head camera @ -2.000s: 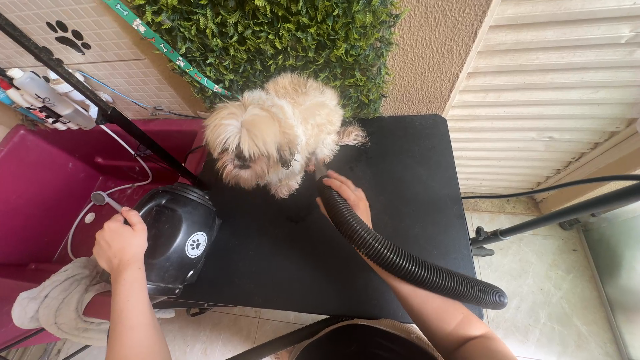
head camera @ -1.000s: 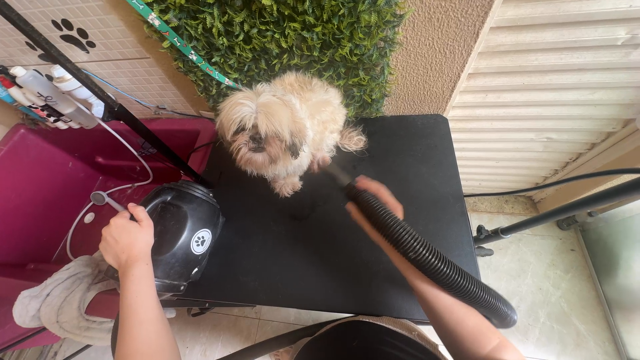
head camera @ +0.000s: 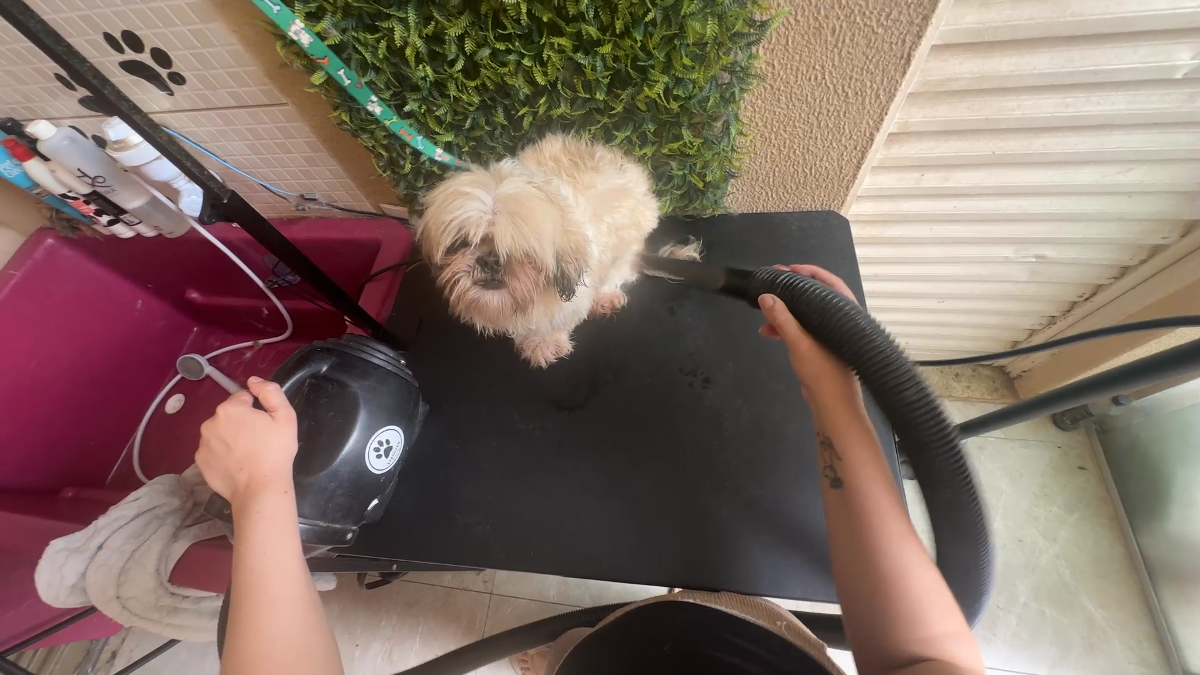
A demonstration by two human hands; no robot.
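Observation:
A cream long-haired dog (head camera: 544, 234) sits on the black grooming table (head camera: 619, 450), its face turned toward the lower left. My right hand (head camera: 811, 314) grips the end of a black corrugated dryer hose (head camera: 900, 394), whose nozzle (head camera: 689, 272) points left at the dog's rear flank. The hose curves down past my forearm. At the table's left end stands a black pet dryer (head camera: 347, 431) with a paw sticker. My left hand (head camera: 248, 441) is closed on top of the dryer, apparently around its handle, which my fingers mostly hide. A green patterned leash (head camera: 366, 98) runs up from the dog's neck.
Left of the table is a magenta tub (head camera: 84, 337) with a shower head (head camera: 193, 367) and its hose, a grey towel (head camera: 131, 562) over its edge and bottles (head camera: 103, 178) above. A black post (head camera: 234, 211) rises beside the dryer. Artificial foliage (head camera: 562, 75) covers the wall behind.
My right hand and the nozzle have moved right, and the nozzle now lies more level. The dog's head has turned from its earlier downward pose. My left hand stays at the dryer.

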